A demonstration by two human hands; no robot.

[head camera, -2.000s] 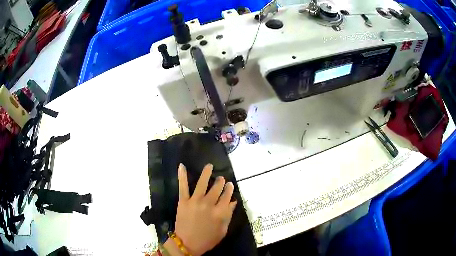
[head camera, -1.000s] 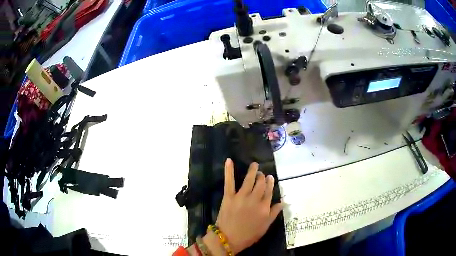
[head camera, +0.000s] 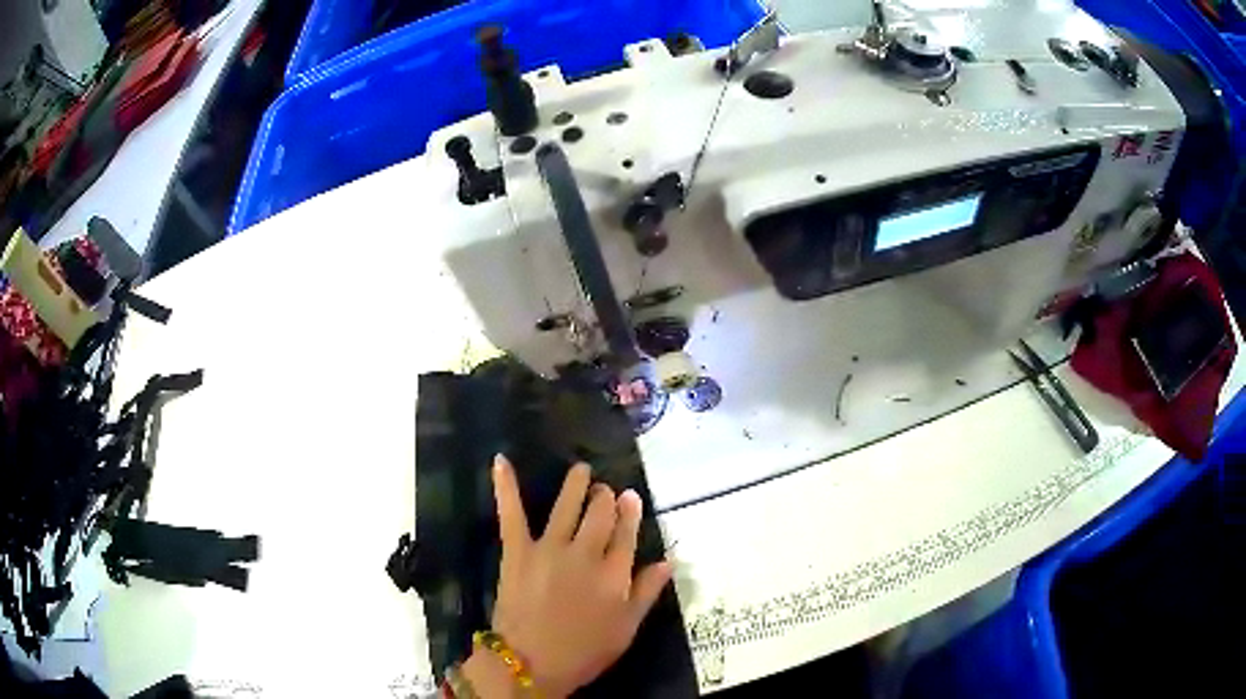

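Note:
A dark camouflage panel lies lengthwise on the white table, its far end at the presser foot and needle area of the sewing machine. My left hand rests palm down on the panel, fingers spread and pointing at the machine, gripping nothing. It is just short of the needle area. A small black tab sticks out at the panel's left edge. My right hand is not in view. The needle tip and seam are too small and dark to make out.
Loose black straps lie piled at the left, with a separate black piece beside them. Thread snips lie right of the needle, near a phone on red cloth. Blue bins stand around the table.
The view swung left and then back right. My left hand has stayed flat on the panel, with little visible shift of hand or panel against the machine.

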